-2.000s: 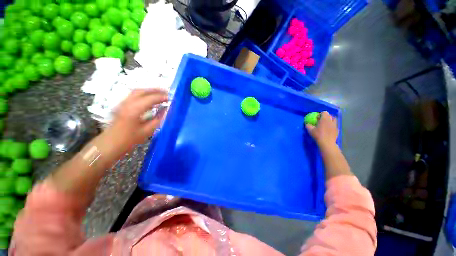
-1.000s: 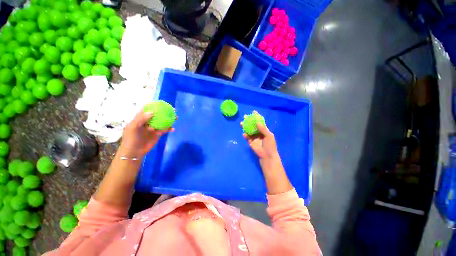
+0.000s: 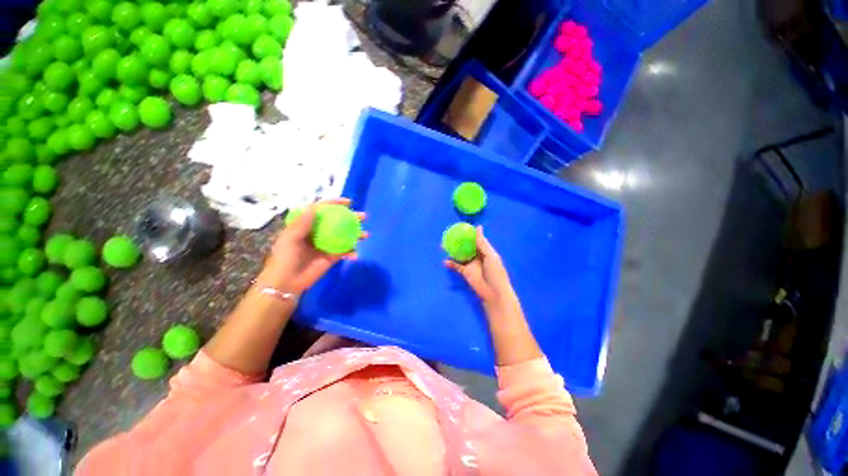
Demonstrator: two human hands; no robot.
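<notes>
My left hand (image 3: 302, 253) holds a green spiky ball (image 3: 337, 229) over the left edge of the blue tray (image 3: 409, 307). Part of another green ball shows behind its fingers. My right hand (image 3: 483, 270) holds a green spiky ball (image 3: 459, 242) above the middle of the tray. One loose green spiky ball (image 3: 470, 197) lies in the tray, just beyond the right hand's ball.
Speckled tabletop (image 3: 112, 197) at left bears green balls (image 3: 130, 70), white rags (image 3: 251, 172) and a metal can (image 3: 172, 230). A black fan (image 3: 409, 23) stands behind. Pink balls (image 3: 569, 79) lie in a blue bin at the back. Grey floor (image 3: 665, 186) is at right.
Two seconds ago the right hand was at a ball by the tray's right side; it is now at the middle, holding one. The left hand now holds a ball. Fewer balls lie in the tray.
</notes>
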